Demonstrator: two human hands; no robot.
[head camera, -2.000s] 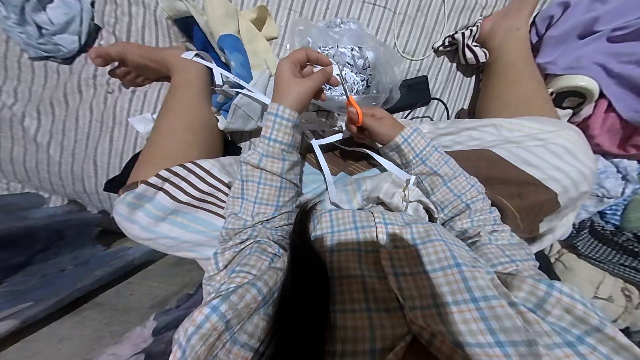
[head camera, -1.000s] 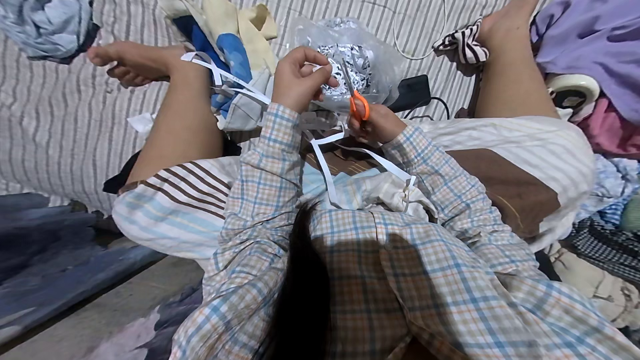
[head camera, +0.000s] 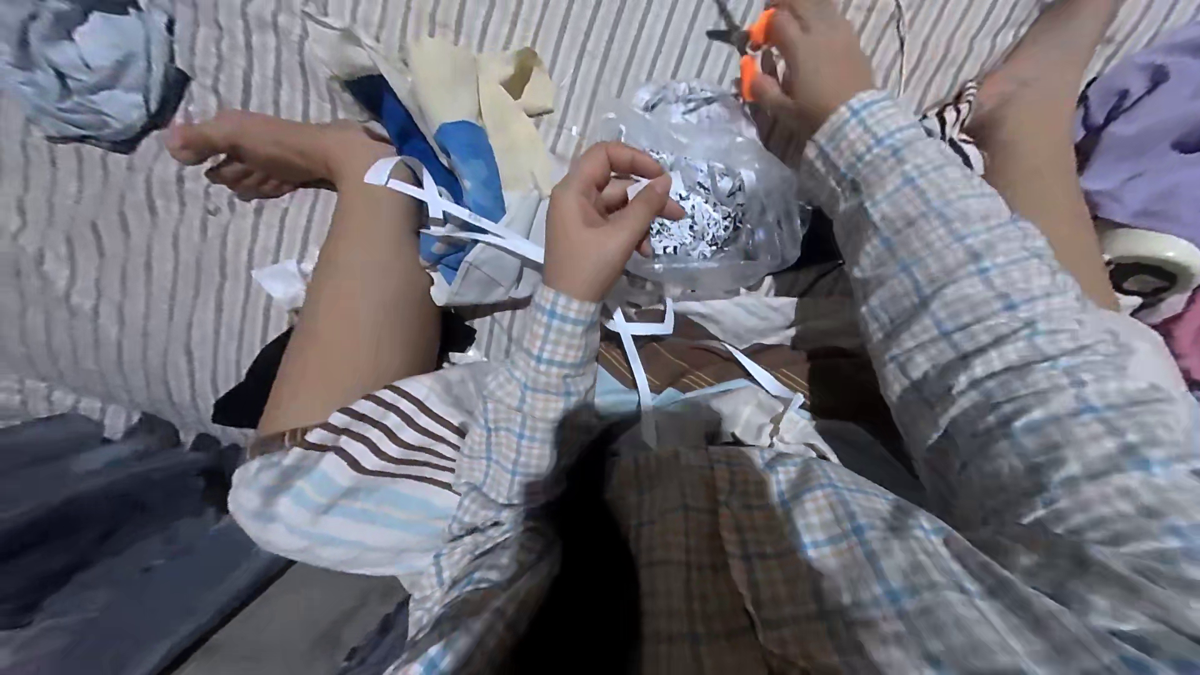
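My right hand (head camera: 811, 70) holds scissors with orange handles (head camera: 753, 52) beyond the plastic bag, their blades parted and pointing to the upper left. My left hand (head camera: 605, 220) is raised at the near left side of the bag, thumb and fingertips pinched together; what is between them is too small to tell. A clear plastic bag (head camera: 764, 230) holds small black-and-white pieces (head camera: 698, 211). A white strip or ribbon (head camera: 478, 223) runs from my left knee to behind my left hand. More white strip (head camera: 636, 361) lies bent over my lap.
Blue and cream cloths (head camera: 473, 159) lie between my left leg and the bag. A light blue bundle of cloth (head camera: 89, 70) is at the upper left. At the right are purple cloth (head camera: 1144, 141) and a white roll (head camera: 1148, 248). A striped sheet (head camera: 253, 56) spreads underneath.
My right hand has moved away from my left hand, up and to the right past the bag, taking the orange scissors with it. My left hand stays about where it was, still pinched.
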